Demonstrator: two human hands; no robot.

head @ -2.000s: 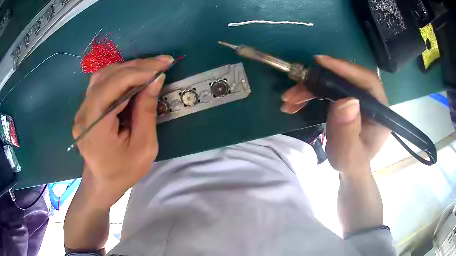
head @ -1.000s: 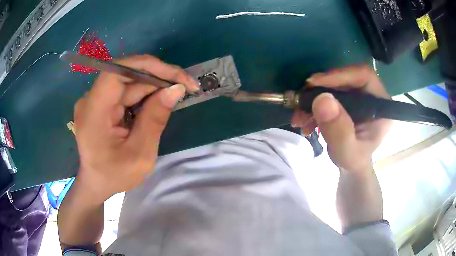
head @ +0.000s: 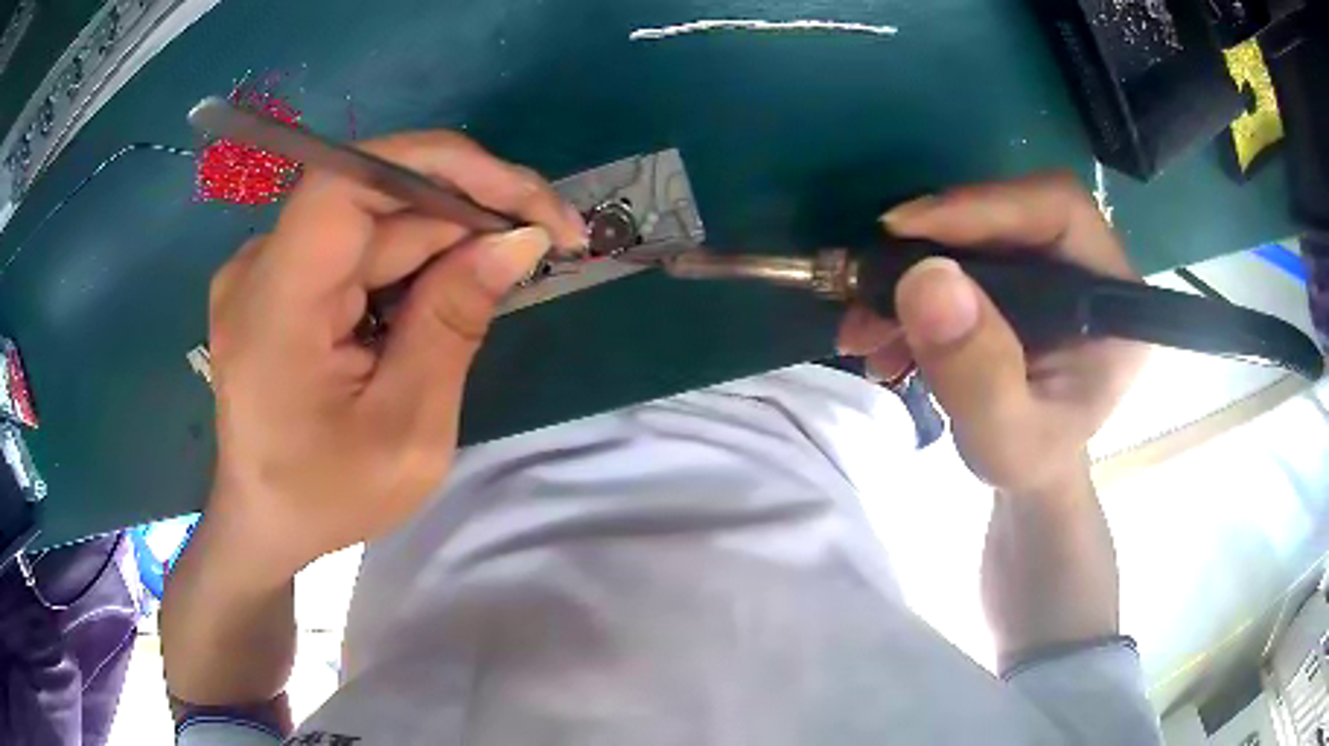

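Observation:
My left hand (head: 357,335) holds the grey tweezers (head: 365,171), with their tips low over the board strip. The grey circuit board strip (head: 663,187) lies on the green mat, its left part hidden under my left hand. A round dark component (head: 612,226) shows near its right end. A small red piece lies along the strip's front edge by the tweezer tips. My right hand (head: 1006,321) holds the soldering iron (head: 1049,299) by its black handle. The iron's tip is at the strip's lower right edge; exact contact cannot be told.
A loose pile of red slivers (head: 248,171) lies at the left back. A white stick (head: 762,28) lies behind the strip. The black stand (head: 1130,88) and a yellow sponge piece (head: 1252,105) are at the right back. A pale rail (head: 88,95) runs along the far left.
The tweezers have swung down from above the strip onto it. The iron has moved down and left to the strip's edge. In the last second both hands have shifted only slightly.

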